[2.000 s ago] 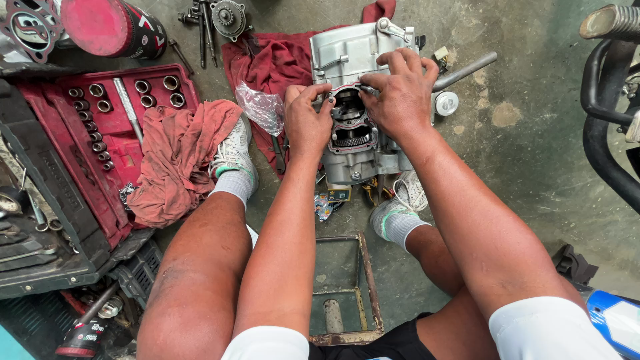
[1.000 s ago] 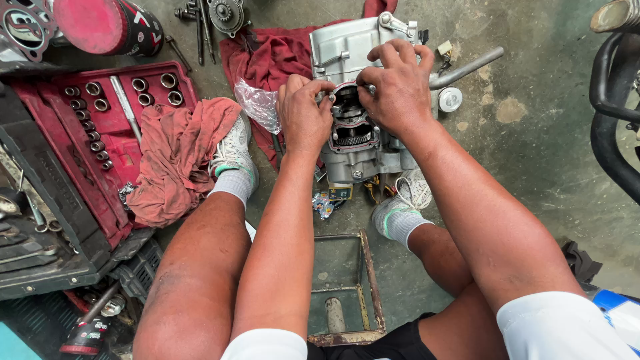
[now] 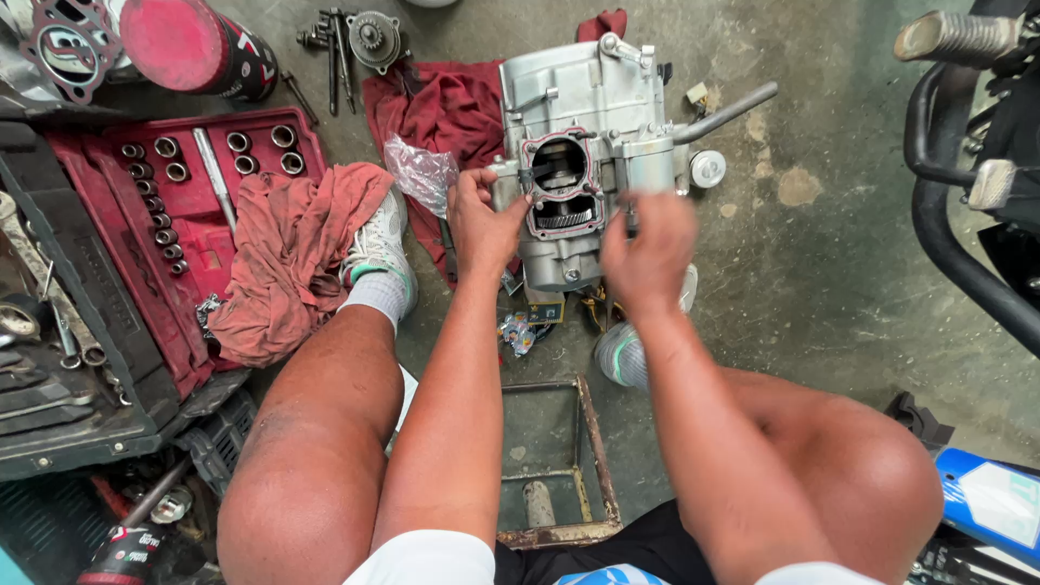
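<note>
A silver motorcycle engine crankcase (image 3: 561, 89) lies on the floor in front of me, on a dark red cloth (image 3: 455, 114). A thin base gasket with a red sealing line (image 3: 595, 213) lies around its cylinder opening. My left hand (image 3: 487, 219) touches the left edge of the gasket face with thumb and fingers; whether it pinches anything is unclear. Over the lower right of the crankcase is my right hand (image 3: 650, 248), blurred, its fingers curled; what it may hold cannot be seen. A clear plastic bag (image 3: 421, 172) sits left of the engine.
On the left stand a red socket tray (image 3: 195, 244), a pinkish rag (image 3: 301, 268) and a tool case with wrenches (image 3: 49, 398). A rusty metal frame (image 3: 597, 455) is between my legs. Gear parts (image 3: 374, 41) lie beyond; a motorcycle's black tube (image 3: 951, 236) is at right.
My right hand has moved off the top right of the cylinder opening towards me. My left hand has come slightly lower along the opening's left side. More of the opening and gasket now shows.
</note>
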